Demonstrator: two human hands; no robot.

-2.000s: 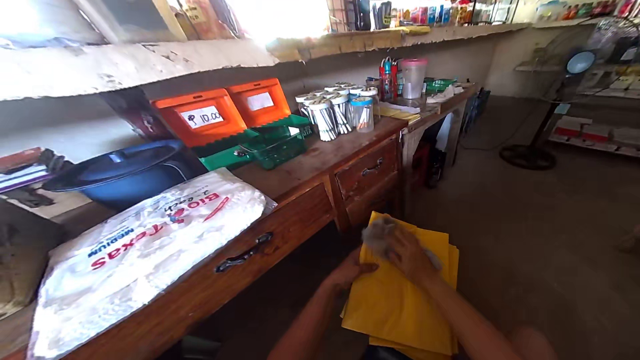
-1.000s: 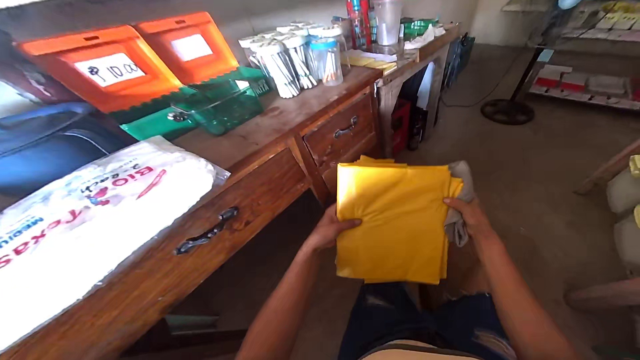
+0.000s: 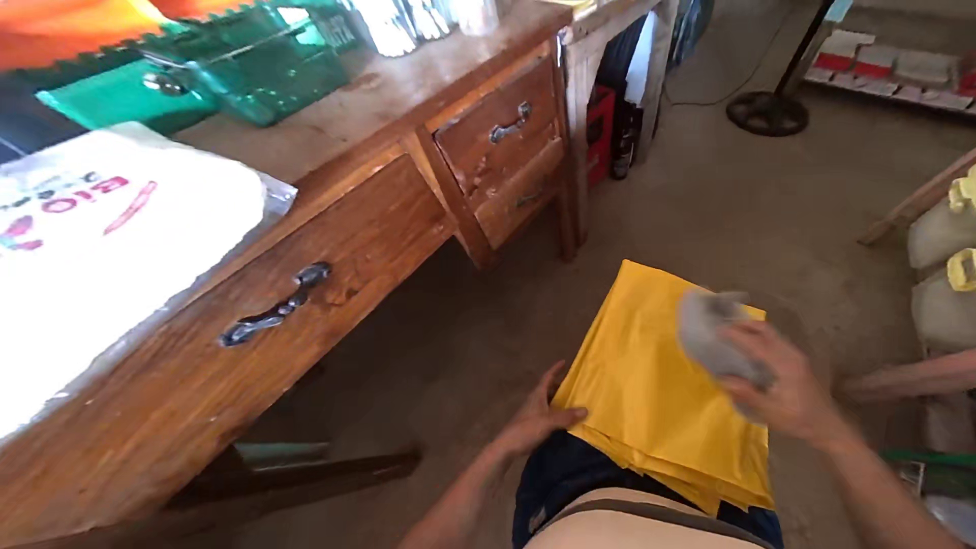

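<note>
A stack of yellow plastic bags or sheets (image 3: 648,374) rests over my lap, its layers uneven at the near edge. My left hand (image 3: 545,415) grips the stack's left edge, thumb on top and fingers at the side or beneath. A grey cloth (image 3: 713,339), blurred, is bunched in my right hand (image 3: 785,381), over the right part of the yellow surface. Whether the cloth touches the yellow material cannot be told.
At the left stands a wooden desk (image 3: 366,221) with metal drawer handles, bearing a printed white plastic bag (image 3: 130,252) and a green plastic basket (image 3: 259,76). A fan base (image 3: 766,113) is on the floor; pale jugs (image 3: 945,305) with yellow tops stand at the right.
My right hand has moved from the stack's right edge to above its surface, with the grey cloth in it. The stack is now lower, over my lap. The view has shifted down.
</note>
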